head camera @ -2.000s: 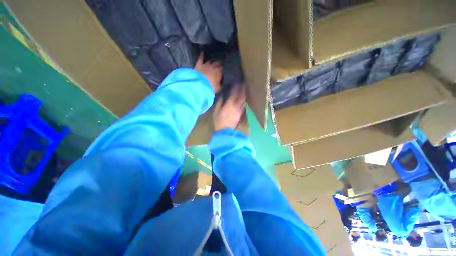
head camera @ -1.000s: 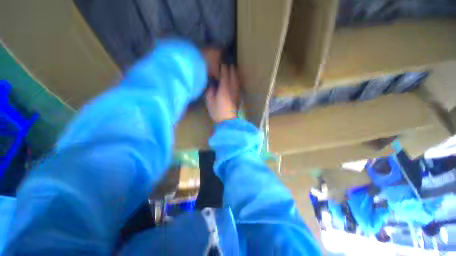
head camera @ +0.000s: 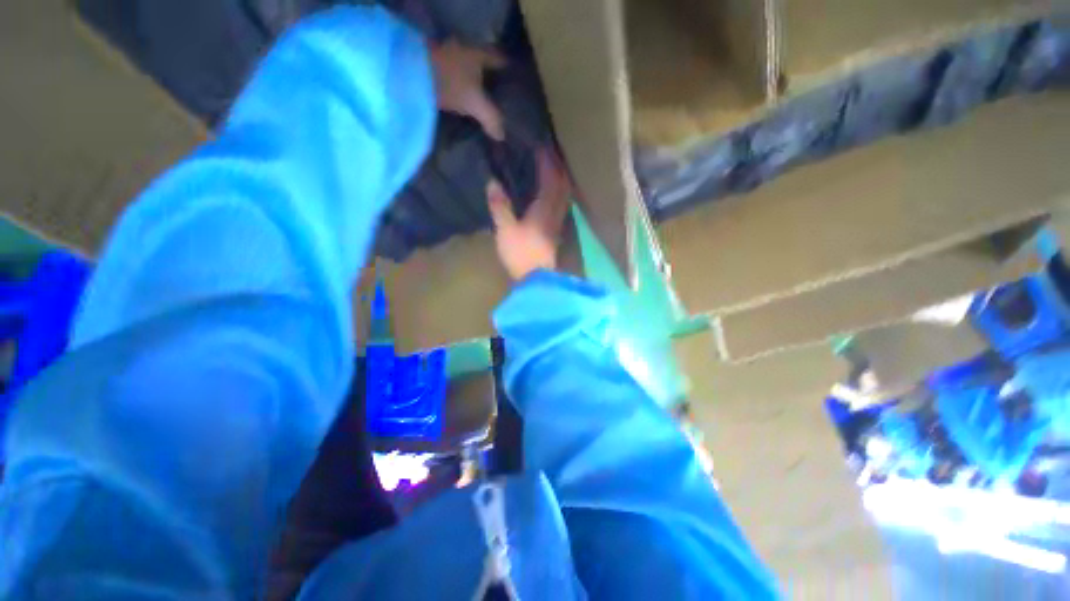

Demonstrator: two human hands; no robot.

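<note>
Black plastic-wrapped packets (head camera: 440, 188) lie in rows in an open brown carton (head camera: 452, 288) in front of me. My left hand (head camera: 469, 85) is on the packets at the upper middle, thumb and fingers spread; it shows no clear hold. My right hand (head camera: 534, 223) is lower, at the carton's near right corner, beside the right wall. Its thumb and fingers are on either side of a black packet, whose end shows between them. Its fingertips are partly hidden against the dark packets. My left sleeve covers part of the rows.
A carton flap (head camera: 82, 117) spans the upper left. More open cartons with black packets (head camera: 845, 117) stand at right. Blue plastic stools (head camera: 405, 393) show below and at left. People in blue smocks (head camera: 980, 417) are at far right.
The view has shifted, with the carton's near wall now showing more. My left hand has moved up, away from my right hand, and its fingers show more. My right hand stays at the near right corner.
</note>
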